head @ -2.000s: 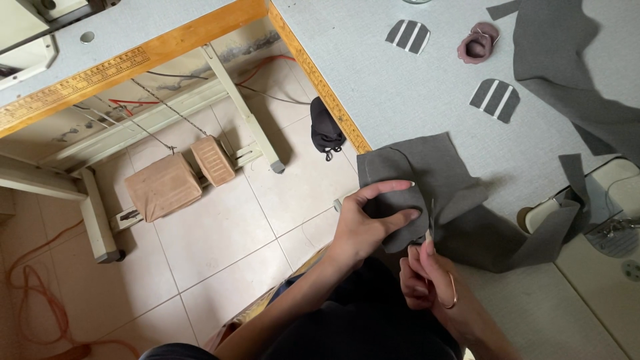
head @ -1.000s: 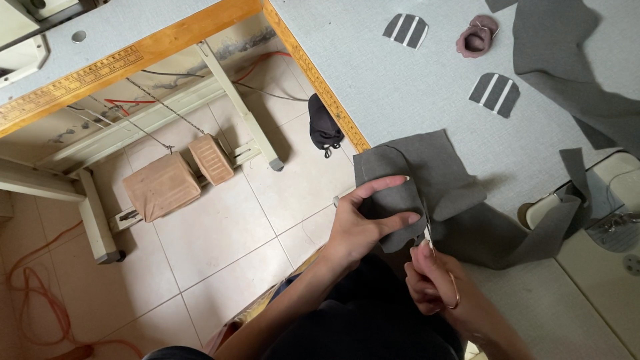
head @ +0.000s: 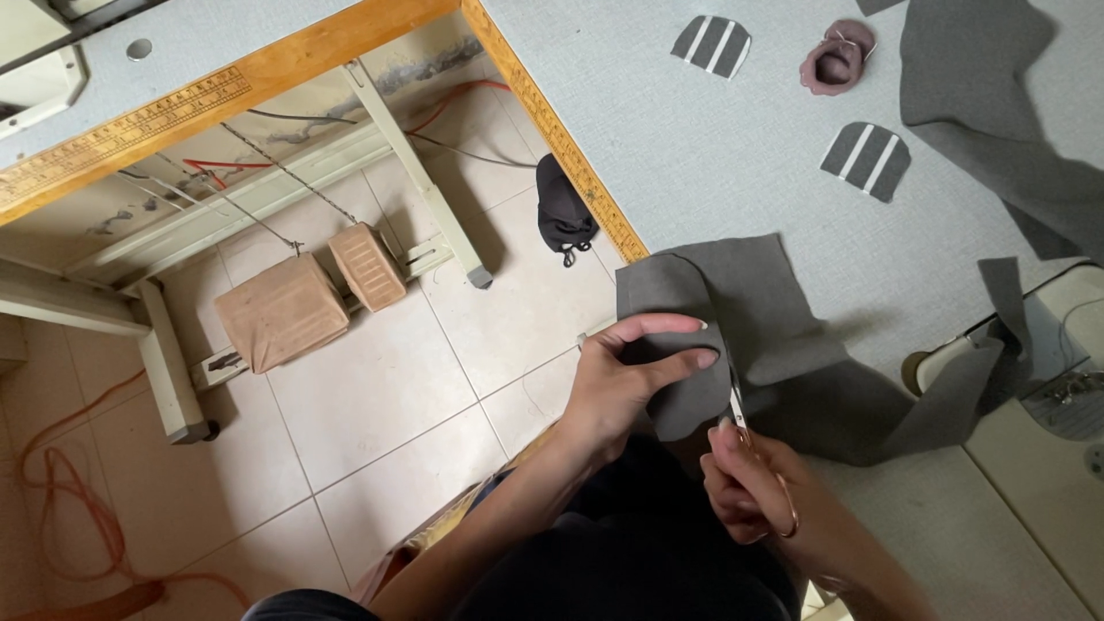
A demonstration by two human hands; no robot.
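Observation:
My left hand [head: 630, 371] grips dark grey fabric [head: 759, 302] between thumb and fingers, near the table's corner. My right hand [head: 750, 483] is closed round the handles of small metal scissors [head: 737, 404], whose blades lie along the curved edge of the held piece; the blade tips are hard to make out against the cloth. A thin curved line runs over the fabric above my left fingers. From the cut area the grey cloth trails right across the table to the sewing machine. Two small rounded grey pieces with white stripes [head: 712, 45] [head: 867, 160] lie farther up the table.
A mauve cloth item [head: 837, 59] and a large grey fabric sheet [head: 975, 103] lie on the table. At right is a sewing machine [head: 1061, 379]. A yellow measuring tape [head: 561, 142] lines the table edge. Below are wrapped pedals [head: 285, 310], a black bag [head: 562, 207] and an orange hose [head: 78, 509].
My right hand and the scissors have shifted slightly along the fabric's edge. My left hand keeps its grip on the cloth.

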